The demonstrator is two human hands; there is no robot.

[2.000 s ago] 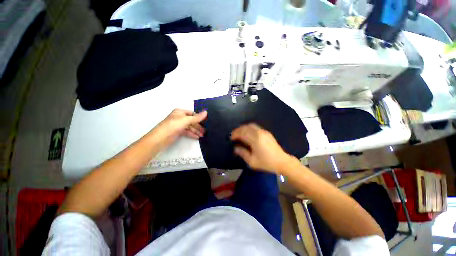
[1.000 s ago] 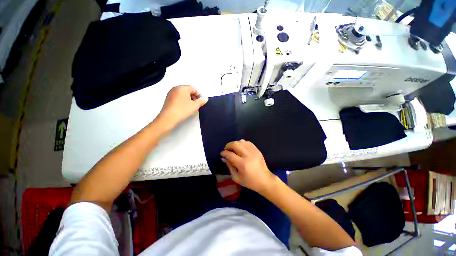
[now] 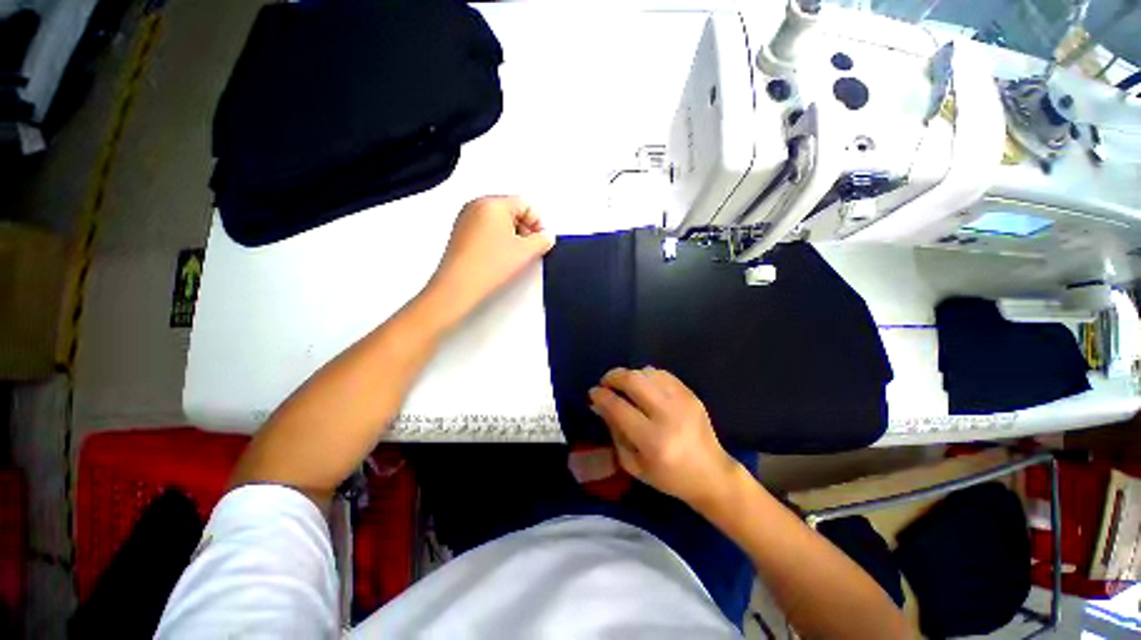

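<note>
A large dark cut panel point(image 3: 763, 344) lies flat on the white table, its back edge under the presser foot point(image 3: 671, 248) of the sewing machine point(image 3: 863, 138). A seam or fold line runs front to back near its left side. My left hand point(image 3: 498, 244) is at the panel's back left corner, with thumb and fingertips pinched on the edge. My right hand point(image 3: 657, 425) rests on the panel near its front left part, fingers curled; whether it grips cloth cannot be told.
A thick dark panel stack point(image 3: 350, 113) lies at the back left. A small cut piece point(image 3: 1007, 356) lies at right under the machine arm. A red plastic basket point(image 3: 150, 469) stands below left. A metal-framed rack point(image 3: 1057, 538) with dark pieces is at lower right.
The view has shifted, so machine and panel appear further right. Since the earliest frame, my left hand has moved to the panel's back left corner and my right hand towards its front left part.
</note>
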